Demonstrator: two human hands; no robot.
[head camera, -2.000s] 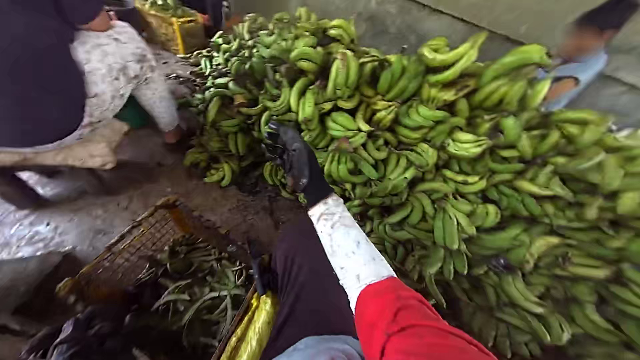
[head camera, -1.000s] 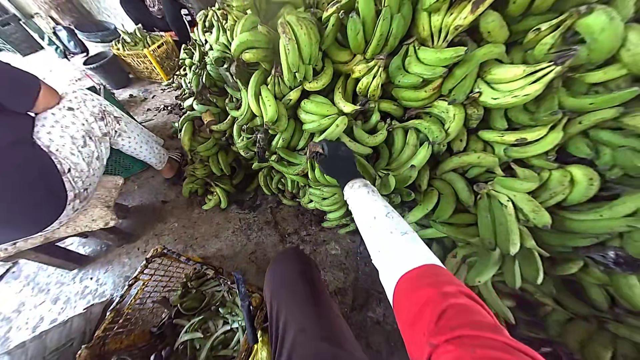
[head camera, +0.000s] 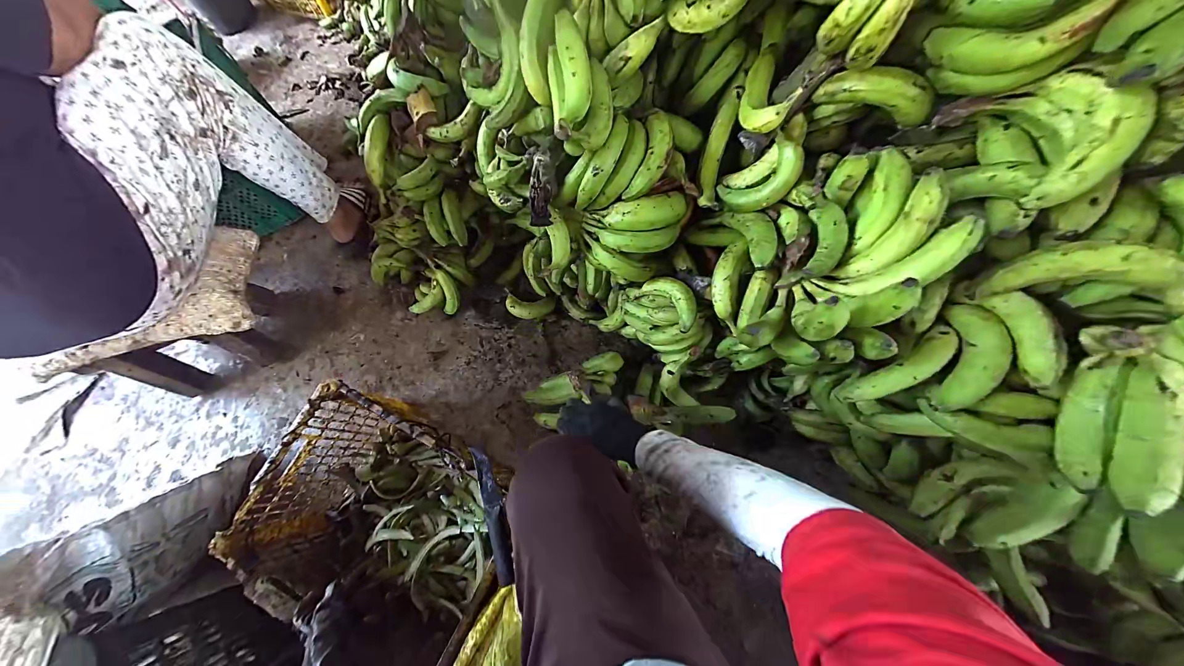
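Note:
My right hand (head camera: 601, 427), in a black glove with a white sleeve under a red one, is just beyond my knee. It grips a small bunch of green bananas or plantains (head camera: 578, 384), whose fruit shows on both sides of the glove; the fingers are partly hidden. Beyond and to the right rises a large heap of green bunches (head camera: 638, 222). I cannot make out my left hand. At the lower left, a worn yellow mesh crate (head camera: 310, 462) holds green peel-like strips (head camera: 435, 546). A dark, narrow, upright thing (head camera: 490, 513) stands between the crate and my leg.
A person in patterned trousers (head camera: 176, 139) sits on a wooden stool (head camera: 203, 296) at the left, one foot near the heap. Behind the leg is a green crate (head camera: 254, 199). A pale sack (head camera: 139, 546) lies at the lower left, and yellow material (head camera: 495, 629) beside my leg.
My right hand has come from the heap's lower edge back toward my knee, with a small bunch at the glove. The view has shifted closer to the heap.

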